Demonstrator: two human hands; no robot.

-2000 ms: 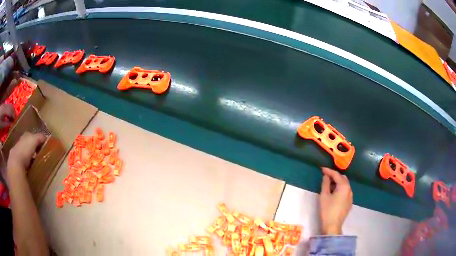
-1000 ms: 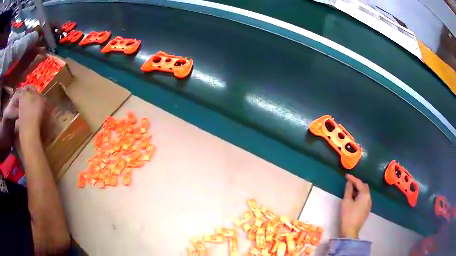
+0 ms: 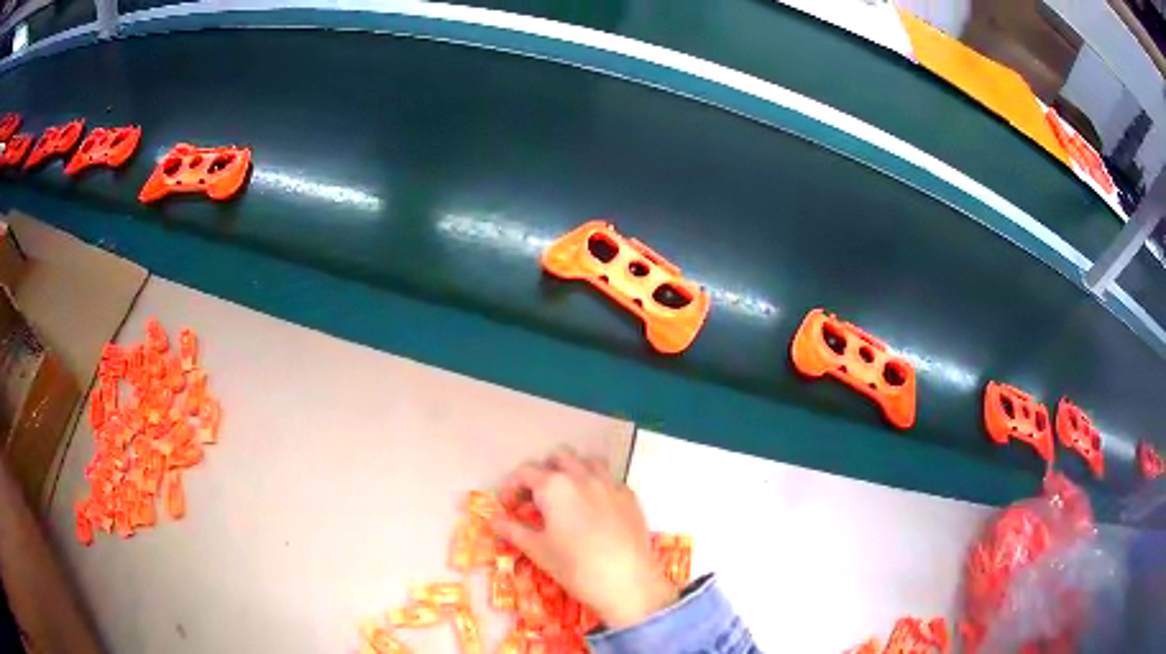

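My right hand point(image 3: 582, 530), in a blue sleeve, comes from the bottom edge. Its fingers are bent over a loose pile of small orange plastic inserts point(image 3: 537, 600) on the bench. Orange shows at the fingertips, but whether they grip an insert is hidden. My left hand is not in view. An orange controller shell point(image 3: 627, 284) lies on the green belt point(image 3: 422, 141) beyond my hand. Another shell point(image 3: 854, 365) lies to its right.
More shells lie along the belt, such as one at left point(image 3: 196, 173). A second insert pile point(image 3: 147, 428) is on the cardboard sheet point(image 3: 320, 447). A clear bag of orange parts point(image 3: 1029, 562) is at right. A cardboard box point(image 3: 45, 396) and another person's forearm point(image 3: 38, 562) are at left.
My right hand has moved from beside the belt, near a shell, left and down onto the insert pile. The view has shifted right, bringing the bag into sight. The neighbour's hands have left the picture.
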